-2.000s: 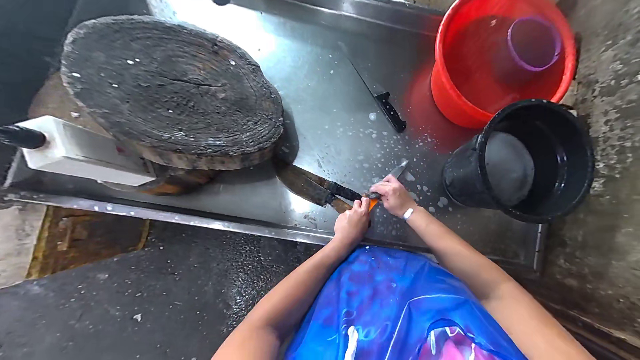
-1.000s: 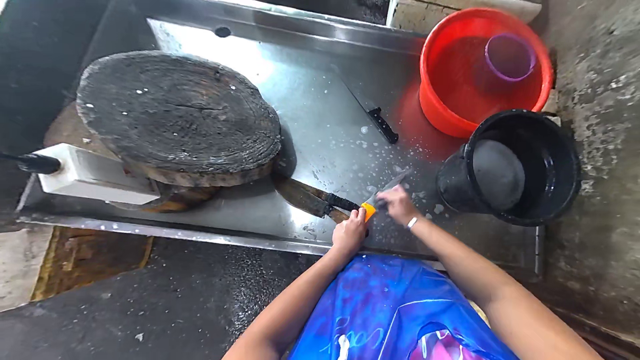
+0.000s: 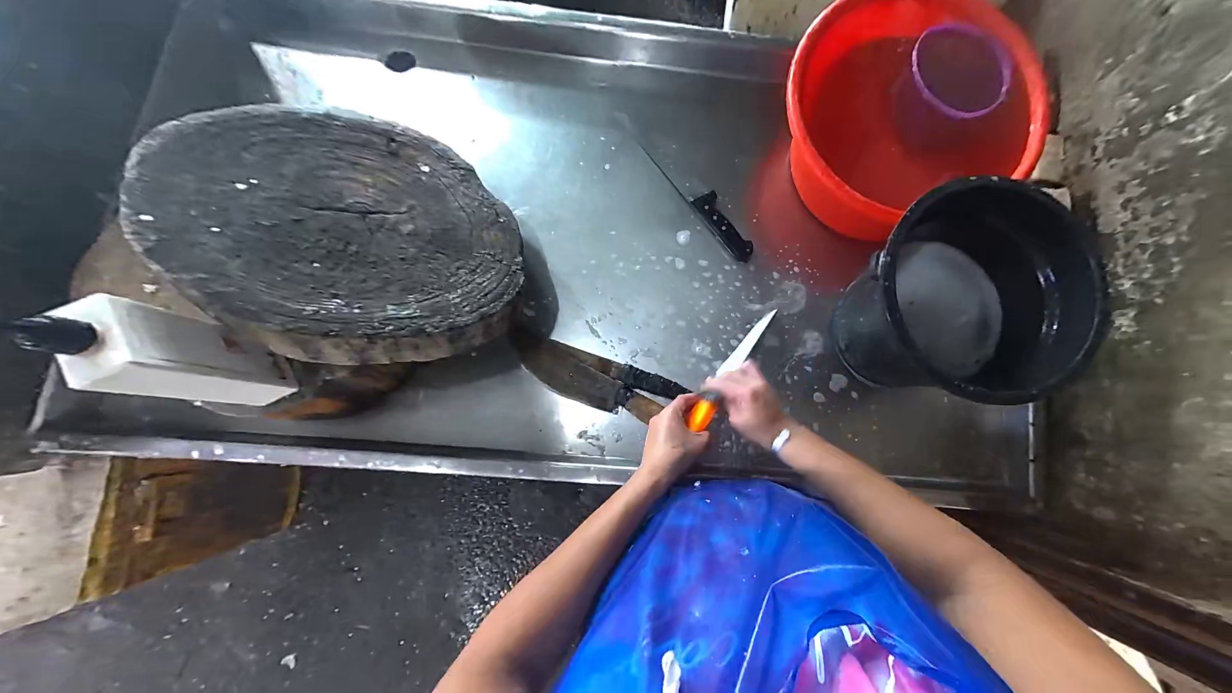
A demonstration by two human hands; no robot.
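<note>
My left hand [image 3: 674, 438] is closed on the orange handle of a knife [image 3: 743, 348], whose pale blade points up and to the right. At the blade's base, my right hand [image 3: 753, 399] touches the knife; its fingers are blurred, and something dark shows between the hands. Just left of my left hand lie two worn knives [image 3: 577, 375] with dark, stained blades, one handle black and one brownish. Farther up on the metal surface rests a black-handled knife [image 3: 720, 226] with a thin blade.
A thick round wooden chopping block [image 3: 327, 221] stands at the left, beside a white box-shaped holder [image 3: 164, 351] with a black handle sticking out. At the right are a red basin [image 3: 804, 164] holding water and a purple-rimmed container [image 3: 962, 72], and a black bucket [image 3: 1088, 289]. The steel sink table [image 3: 539, 470] has a raised front edge.
My right hand has shifted along the orange-handled knife, away from the blade and back towards its base. My left hand has stayed at the handle.
</note>
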